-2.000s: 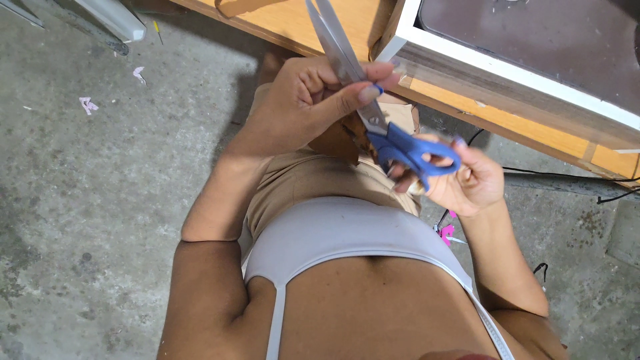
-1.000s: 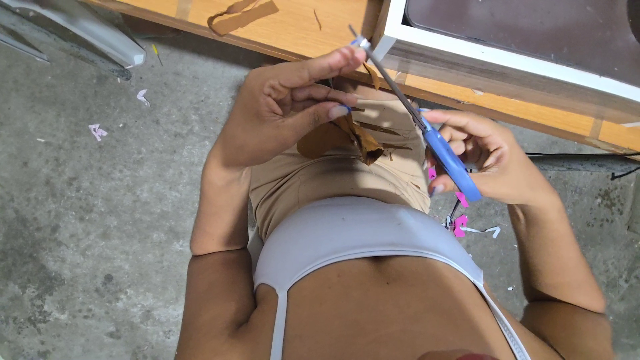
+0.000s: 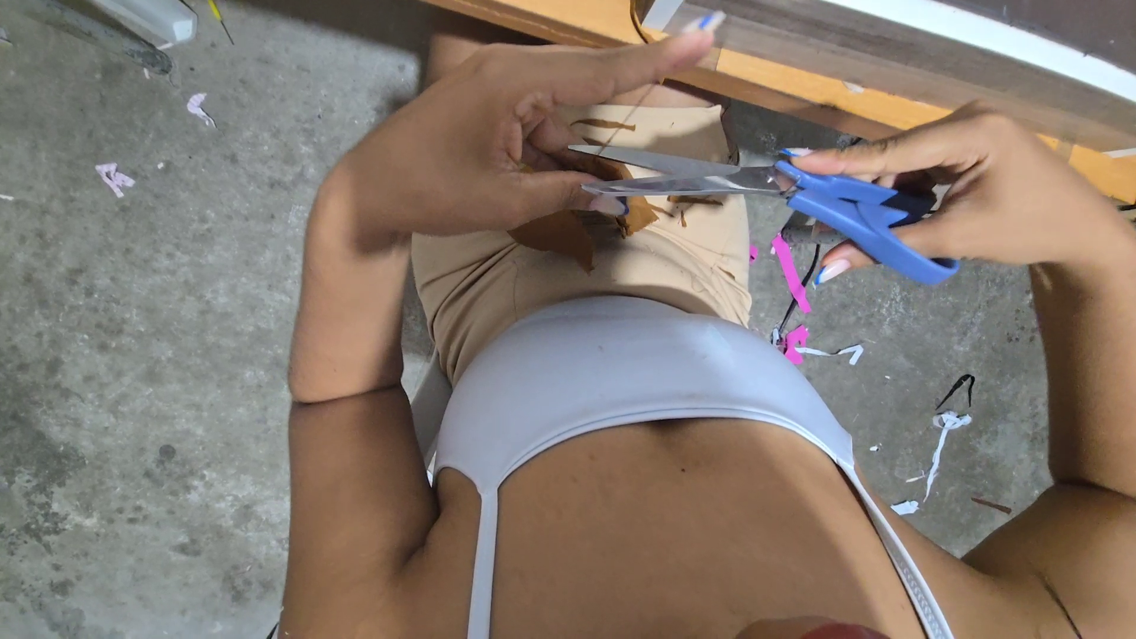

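Blue-handled scissors (image 3: 843,213) are held by the handles in my right hand (image 3: 994,186), blades parted and pointing left. The blade tips reach the fingers of my left hand (image 3: 497,142). That hand pinches a piece of brown sheet material (image 3: 641,213) between thumb and fingers, with its index finger stretched out to the upper right; the fingers hide part of the piece. A larger brown piece (image 3: 559,238) lies below the left hand, over the beige shorts (image 3: 497,275). Thin brown offcuts (image 3: 697,201) rest on the lap.
A wooden table edge (image 3: 799,98) runs across the top, with a white-edged tray or frame (image 3: 994,44) on it. Pink scraps (image 3: 790,275) and white scraps (image 3: 948,435) lie on the concrete floor (image 3: 195,373). Pale furniture legs (image 3: 133,22) stand at the upper left.
The scissors have turned from steeply slanted to nearly level, and their blades now show parted. My left index finger, earlier near the blade tip, now points away above the blades.
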